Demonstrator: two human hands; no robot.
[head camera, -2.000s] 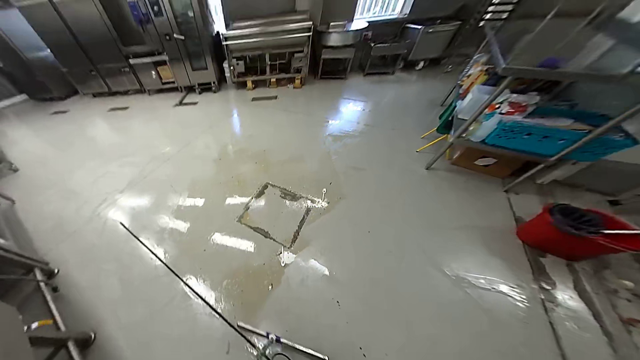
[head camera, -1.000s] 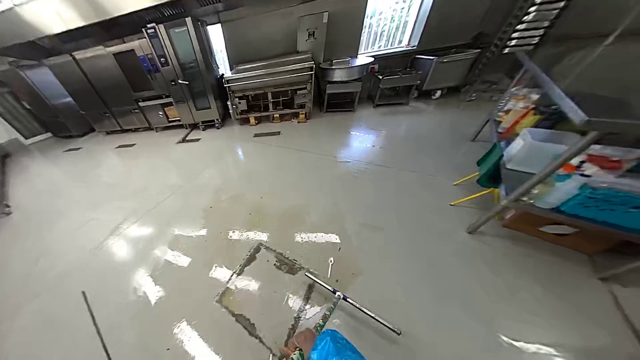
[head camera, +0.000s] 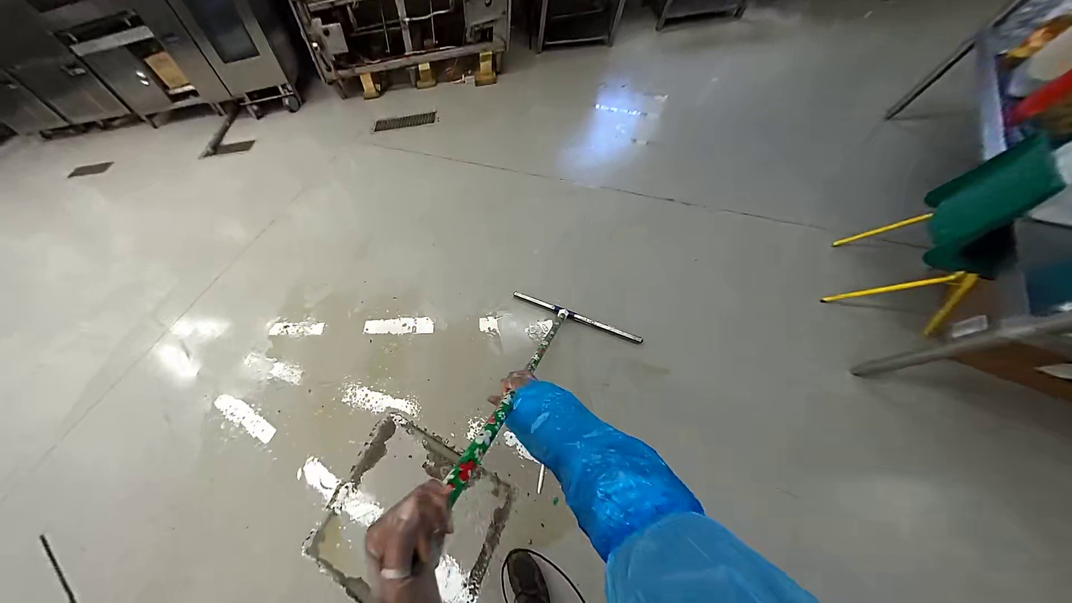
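A floor squeegee (head camera: 578, 316) has its wide metal head on the wet grey floor (head camera: 712, 469). Its green handle with red and white marks runs down toward me. My left hand (head camera: 410, 532), bare with a ring on one finger, is closed around the lower part of the handle. Farther along, near the squeegee head, my right hand (head camera: 515, 383) grips the same handle; a blue plastic sleeve (head camera: 603, 452) covers that arm. Under the handle lies a square outline of broken, rough floor (head camera: 373, 452) with water around it. A small white utensil (head camera: 541, 479) rests on the floor beneath my right forearm.
A metal-framed table (head camera: 963, 347) stands at right, with a green object (head camera: 992, 201) with yellow legs beside it. Steel kitchen units (head camera: 243, 50) line the back. Floor drain grates (head camera: 404, 121) lie before them. My shoe (head camera: 528, 578) is at the bottom, with a thin dark loop around it.
The squeegee head has moved farther out beyond the broken square. Both hands are now seen on its handle; two seconds ago neither showed. The view has tilted down.
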